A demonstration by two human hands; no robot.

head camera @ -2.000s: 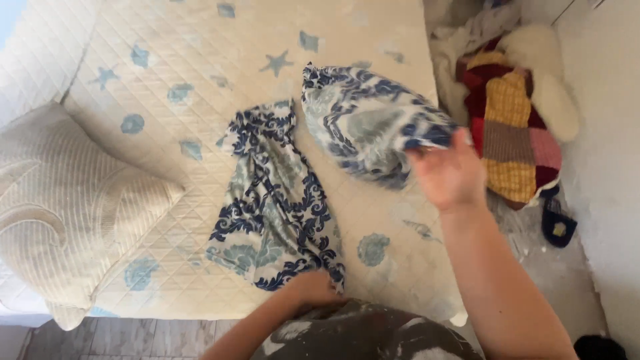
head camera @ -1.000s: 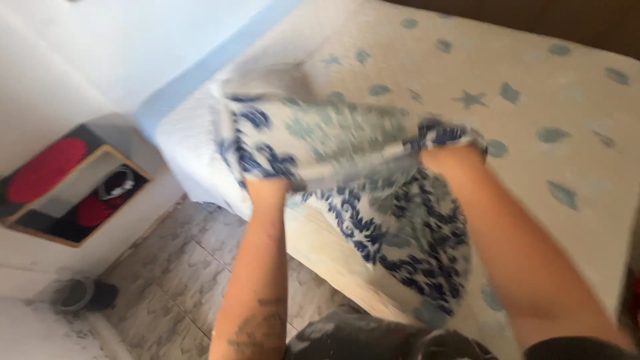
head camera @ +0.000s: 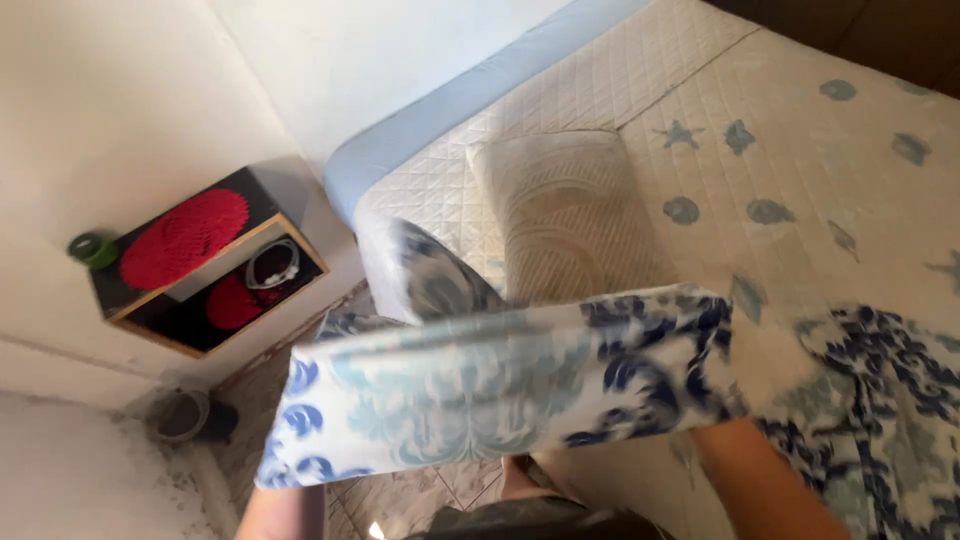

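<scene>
A blue-and-white printed cloth (head camera: 465, 390), with pale green motifs, is stretched in a wide band between my two hands, above the bed's edge and the floor. Its left end covers my left hand, and only the forearm shows below. The right end hides my right hand, with that forearm coming up from the lower right. Fingers of both hands are out of sight behind or inside the cloth. More printed fabric (head camera: 442, 277) hangs behind the band. A second cloth of similar print (head camera: 892, 412) lies on the bed at the right.
A ribbed beige pillow (head camera: 570, 217) lies on the quilted bedspread (head camera: 795, 165), which has sea motifs. At the left, a wall shelf box (head camera: 214, 262) holds red mats, a green-lidded jar (head camera: 91, 249) and a coiled white cable (head camera: 272, 264). Below stands a dark bin (head camera: 180, 416).
The view has swung toward the shelf and the bed's corner. The cloth, partly on the bed two seconds ago, is now raised and spread between both hands. The other printed cloth still lies on the bed.
</scene>
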